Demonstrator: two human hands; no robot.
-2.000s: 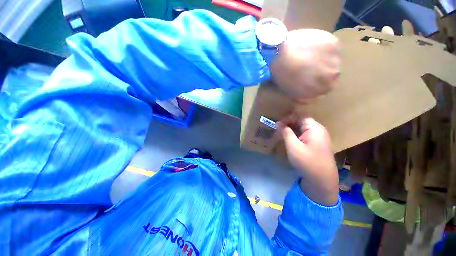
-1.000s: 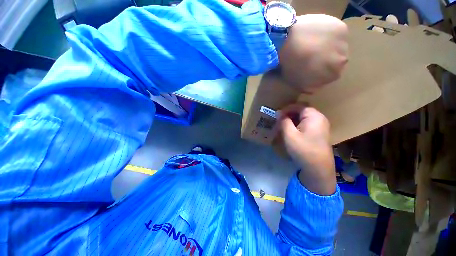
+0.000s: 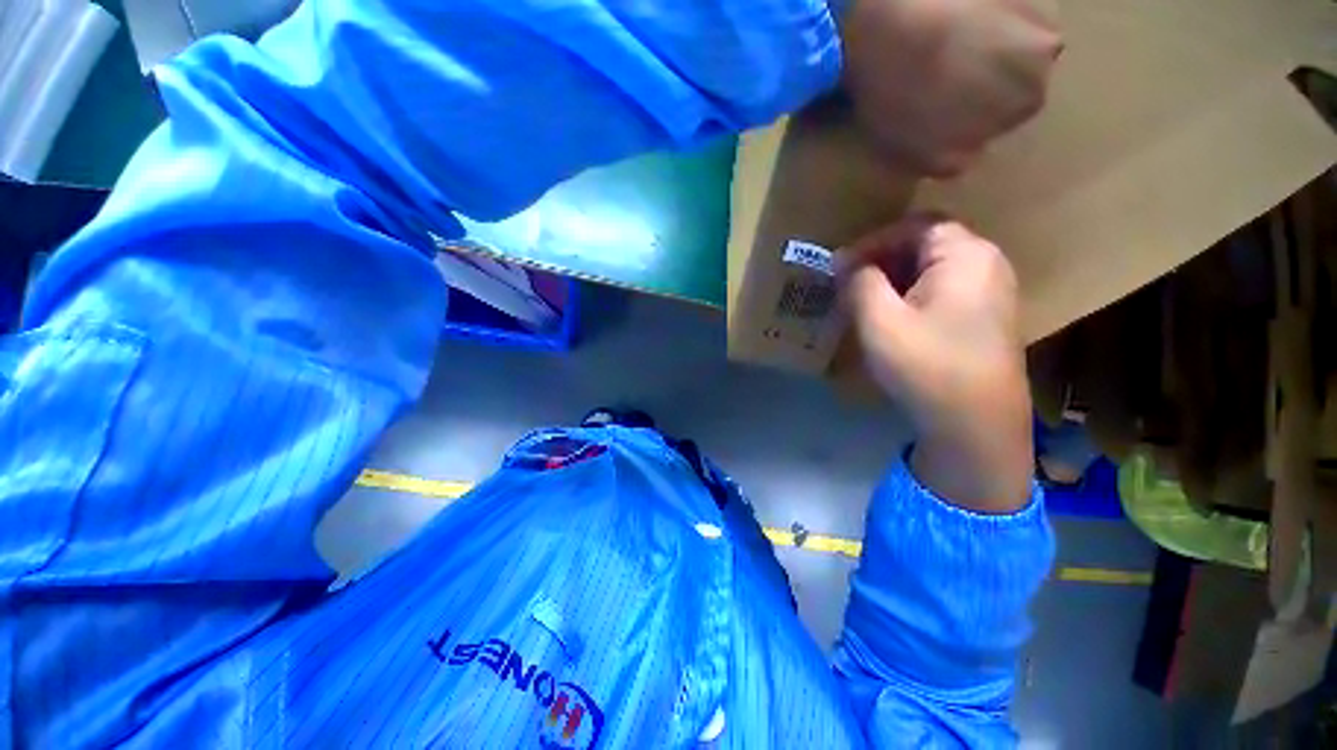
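Observation:
A brown cardboard mailer box (image 3: pixel 1158 132) is open at the upper right, its narrow printed side facing me. A small white barcode label (image 3: pixel 809 258) lies on that side, just above a dark printed code. My left hand (image 3: pixel 953 81) reaches across from the left and is closed over the box's upper edge; its fingertips are hidden. My right hand (image 3: pixel 938 308) is bent at the box's narrow side, thumb and fingers drawn together by the label's right end. Whether it pinches anything cannot be seen.
The green bench (image 3: pixel 631 220) runs behind the left arm, with a blue crate (image 3: pixel 506 315) below its edge. More brown cartons (image 3: pixel 1232 352) stand at the right beside a yellow-green bag (image 3: pixel 1195 513). The grey floor (image 3: pixel 645 366) has a yellow line.
The view has shifted, so box and hands sit higher and slightly farther right. The printer and watch have left the picture. Both hands keep nearly the same places on the box.

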